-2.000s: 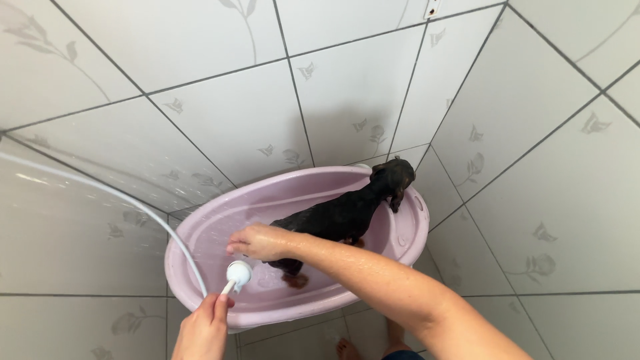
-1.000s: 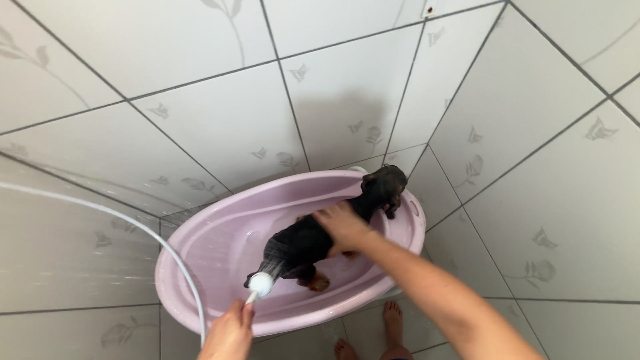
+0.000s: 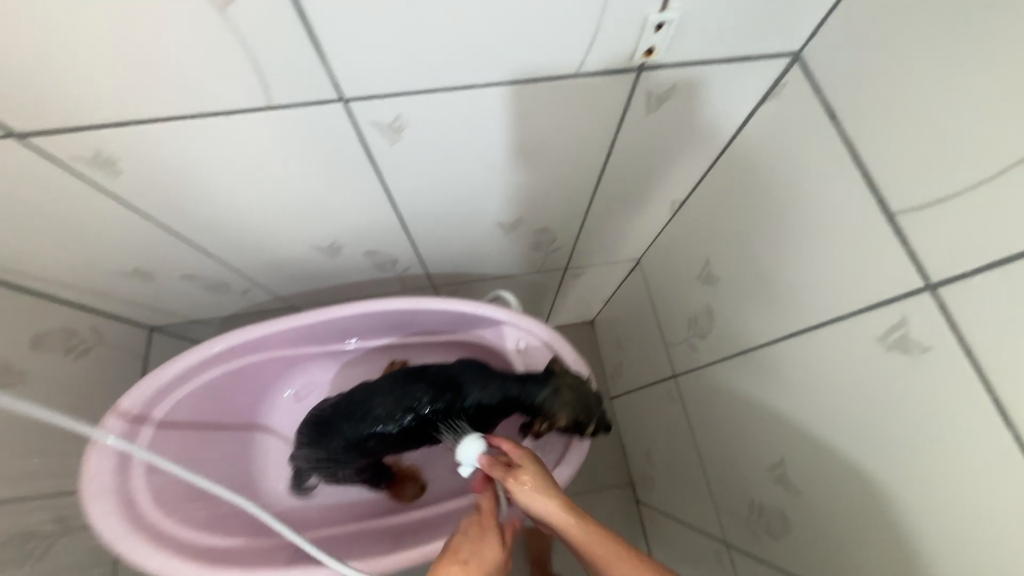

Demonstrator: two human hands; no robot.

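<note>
A wet black and tan dog (image 3: 416, 404) stands in a pink plastic tub (image 3: 120, 448), its head near the tub's right rim. My left hand (image 3: 484, 528) grips the handle of a white shower head (image 3: 470, 450) beside the dog's flank, and fine jets of water strike the dog's side. The fingers of my right hand (image 3: 524, 480) touch the shower head from the right; whether they close on it is blurred. Both hands are over the near right side of the tub.
A white shower hose (image 3: 184, 476) crosses the left part of the tub. Tiled walls (image 3: 480, 160) meet in a corner behind and to the right. A white fixture (image 3: 656, 36) is on the back wall. Part of a foot or leg (image 3: 538, 550) shows below my hands.
My right hand has left the dog's back and come to the shower head. The shower head in my left hand has moved right, from the dog's rear to its flank.
</note>
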